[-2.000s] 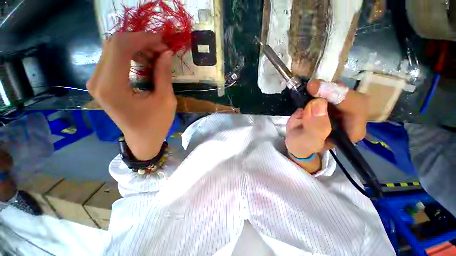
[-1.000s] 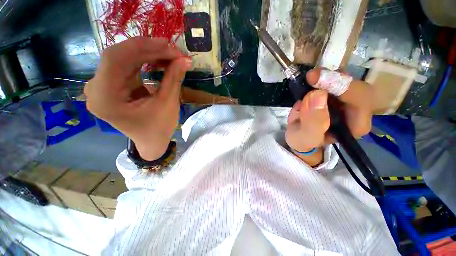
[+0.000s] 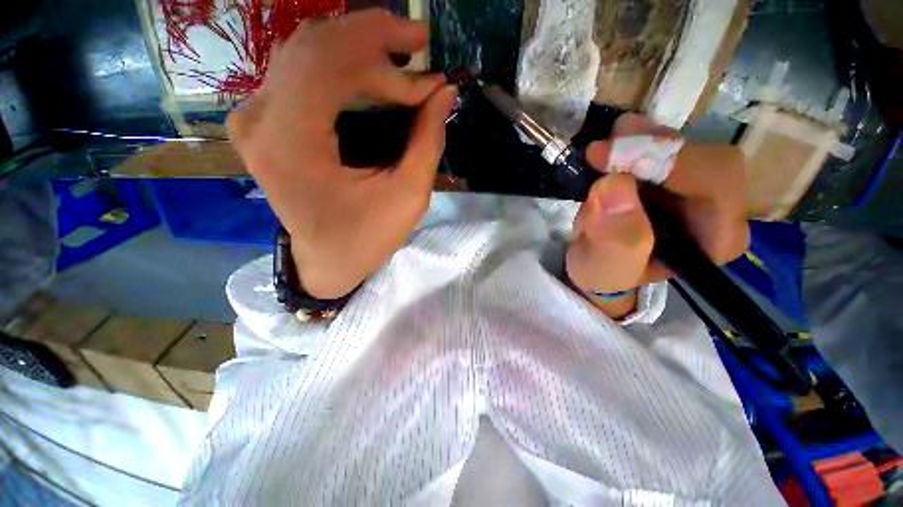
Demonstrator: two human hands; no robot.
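Observation:
My left hand (image 3: 342,158) has thumb and forefinger pinched on a thin red lead wire, which is barely visible now. Its fingertips are beside a small dark and silver component (image 3: 461,87) near the bench's front edge. My right hand (image 3: 663,193), with white tape on one finger, is closed around the black soldering iron (image 3: 554,151). The iron's metal tip points up-left, close to the component and the left fingertips. Whether the tip touches them cannot be told. A pile of red lead wires (image 3: 233,45) lies behind my left hand, partly hidden by it.
The brown cleaning strip (image 3: 639,50) lies between rough white blocks (image 3: 559,69) behind the iron. A tan taped block (image 3: 782,158) is to the right. The pale wire board (image 3: 198,79) is at left. Cardboard boxes (image 3: 129,342) and blue crates (image 3: 213,208) are below bench level.
My left hand has moved right from the red wire pile to the component and the iron's tip. The iron has stayed in my right hand, its tip now lower and nearer the component.

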